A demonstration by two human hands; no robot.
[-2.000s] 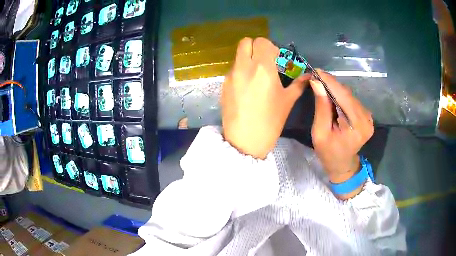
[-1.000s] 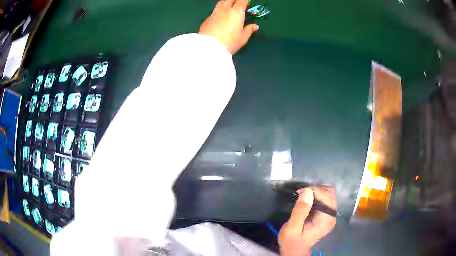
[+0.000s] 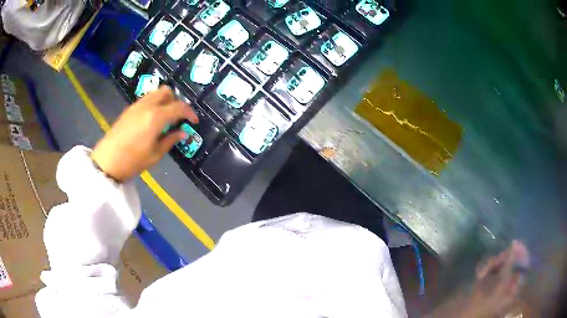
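Observation:
My left hand (image 3: 140,133) is over the near corner of the black tray (image 3: 222,189), fingers bent. Its fingertips are beside a cyan-white circuit board module (image 3: 191,141) at the tray's edge. Whether they grip it is not clear. More modules, such as one near the corner (image 3: 258,135), lie in the tray's pockets, some tilted. My right hand (image 3: 502,276) is at the lower right over the mat, strongly blurred. A dark spot shows at its fingers, but no tool can be made out.
An amber tape sheet (image 3: 410,121) is stuck on the green mat (image 3: 497,93). The mat's worn front edge runs diagonally to the lower right. Cardboard boxes (image 3: 25,205), blue frames and a yellow floor line (image 3: 165,200) lie below at left. A blue cord (image 3: 420,273) hangs near my smock.
The view has swung left and down to the tray. My left hand has moved from the mat's far side to the tray's near corner. My right hand is now blurred at lower right.

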